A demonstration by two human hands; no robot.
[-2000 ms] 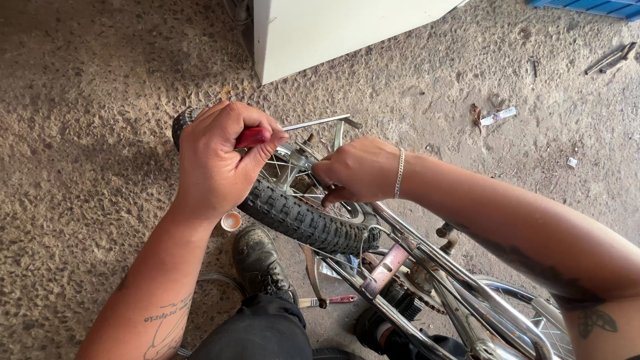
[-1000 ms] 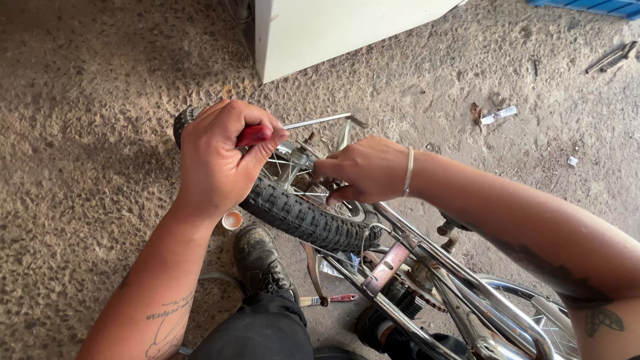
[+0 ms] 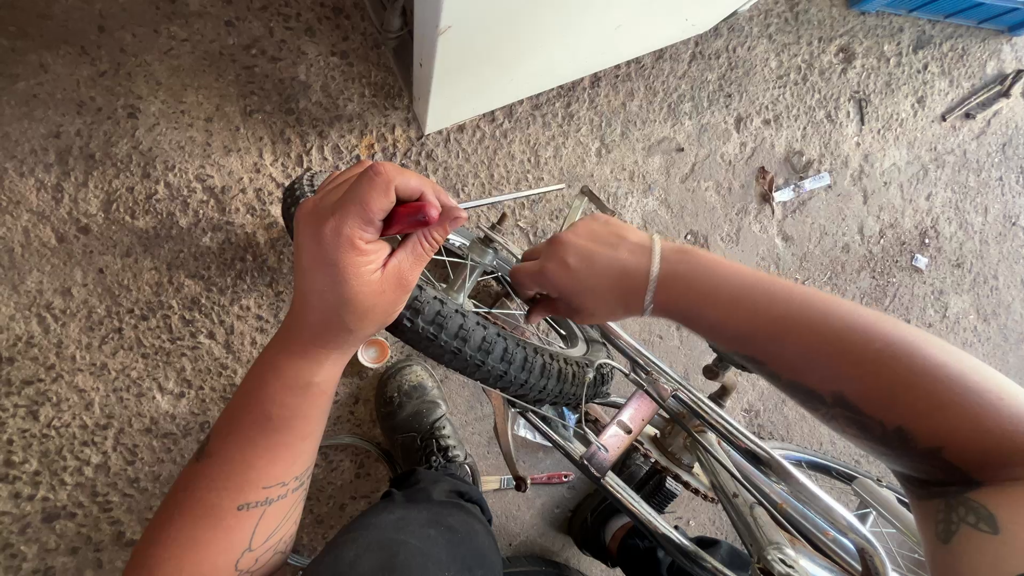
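My left hand (image 3: 364,248) is closed around the red handle (image 3: 411,218) of a screwdriver-like tool, above the bicycle wheel. Its thin metal shaft (image 3: 516,195) points right, toward a metal stay or bracket (image 3: 588,204). My right hand (image 3: 588,272) reaches into the wheel beside the spokes and the hub (image 3: 478,260); its fingers are bent, and what they touch or hold is hidden. The knobby black tire (image 3: 496,352) runs below both hands. Chrome frame tubes (image 3: 744,472) with a pinkish metal crosspiece (image 3: 626,428) extend to the lower right.
A white cabinet-like box (image 3: 560,48) stands at the top, a blue plastic crate (image 3: 944,12) at the top right. A paintbrush (image 3: 552,478), a small round cap (image 3: 374,352) and metal pieces (image 3: 984,96) lie on the rough floor. My boot (image 3: 420,412) is beside the tire.
The tool's shaft, which earlier reached the metal bracket, now ends just short of it in view. My right hand stays beside the wheel's spokes.
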